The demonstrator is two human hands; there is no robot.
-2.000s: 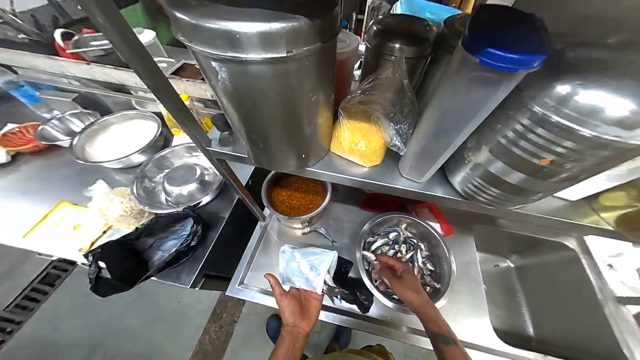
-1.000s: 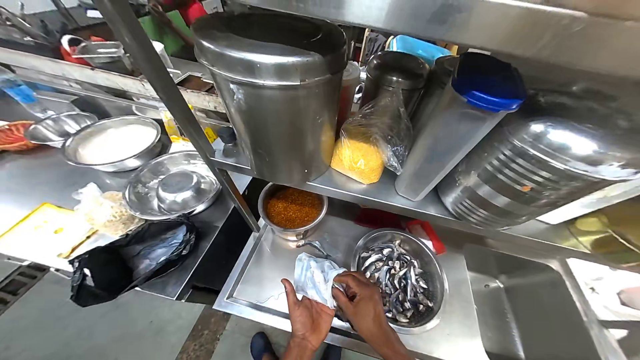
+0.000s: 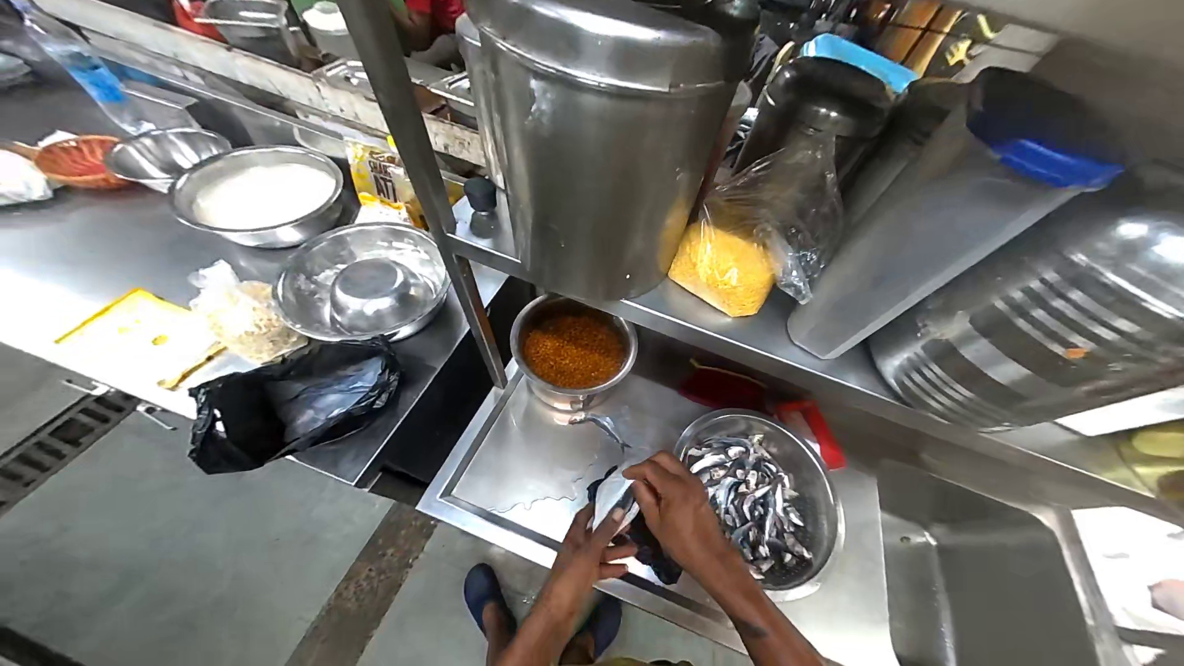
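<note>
My left hand (image 3: 585,555) and my right hand (image 3: 673,504) meet over the front of the steel counter. Both are closed on a white plastic bag (image 3: 612,495), its top pinched by the right fingers. Under them lies a black plastic bag (image 3: 652,553), partly hidden. Close by on the right, a steel bowl (image 3: 826,499) holds many small silvery fish (image 3: 754,499). One small fish (image 3: 601,425) lies on the counter behind my hands. Beyond it is a steel pot (image 3: 632,347) of orange-brown grainy food (image 3: 573,351).
Overhead, a steel shelf (image 3: 647,310) bears a large steel canister (image 3: 601,157) and a bag of yellow grains (image 3: 726,268). A sink (image 3: 980,573) is at right. Across a gap at left, another counter holds a bowl of white contents (image 3: 259,194), an empty steel bowl (image 3: 365,282) and a black bag (image 3: 296,407).
My right hand has moved from the fish bowl to the white bag beside my left hand. The white bag, spread flat two seconds ago, is now bunched narrow between both hands.
</note>
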